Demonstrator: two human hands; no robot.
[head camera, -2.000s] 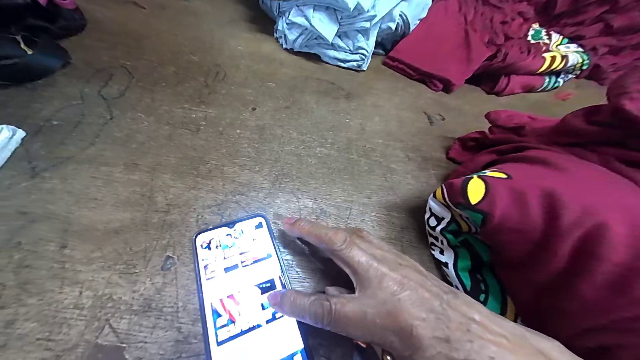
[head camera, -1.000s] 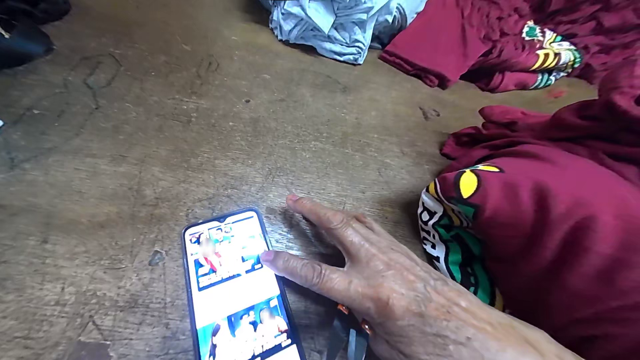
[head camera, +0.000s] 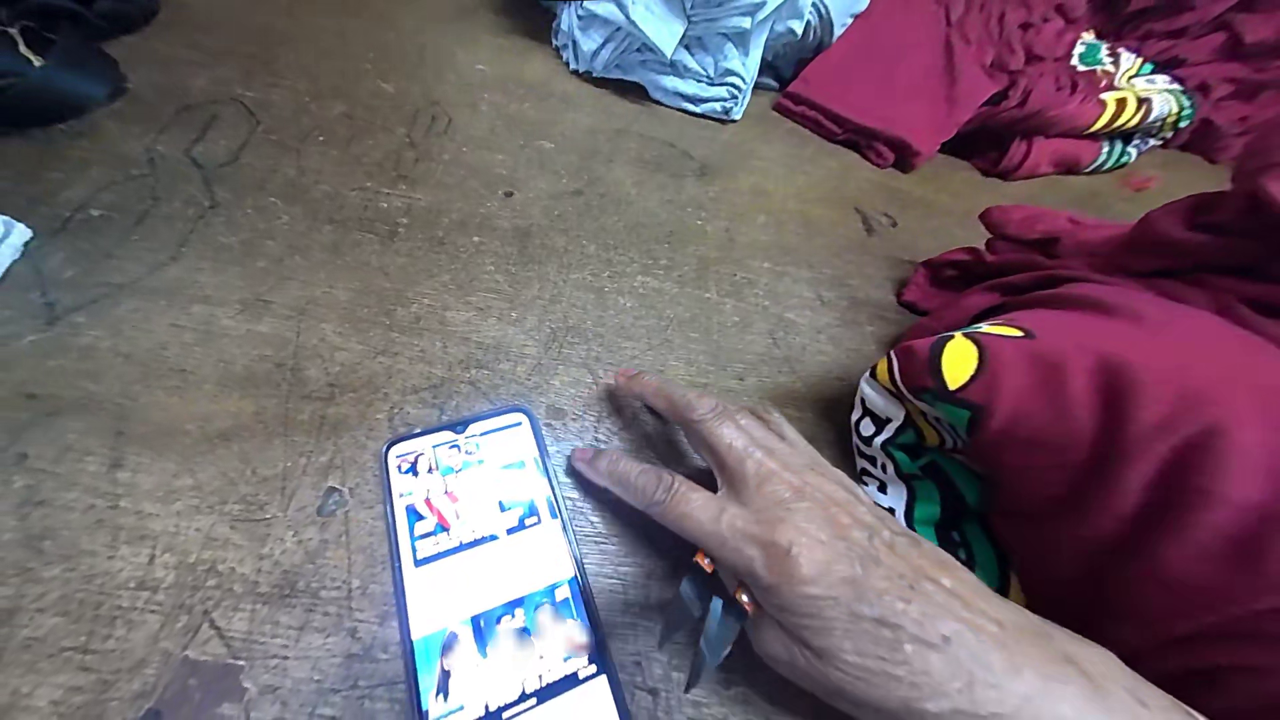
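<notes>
A smartphone (head camera: 505, 575) with a lit screen lies face up on the wooden table, its lower end cut off by the bottom edge of the view. Just right of it, my right hand (head camera: 790, 530) rests palm down, fingers spread, its thumb and index fingertip off the screen. From under the palm stick out two metal blades with orange parts, seemingly small thread snips (head camera: 712, 635); their rest is hidden, and whether the curled fingers grip them is unclear. My left hand is out of the frame.
Maroon garments with a yellow, green and white print (head camera: 1120, 400) are heaped at the right, close to my forearm. More maroon cloth (head camera: 900, 80) lies at the back right, beside grey patterned fabric (head camera: 690, 50). A black item (head camera: 60, 75) sits at the far left, above a white scrap (head camera: 10, 240).
My right thumb, earlier over the phone, is now off its screen. The pictures on the screen have shifted. The blades under my palm show more than two seconds ago.
</notes>
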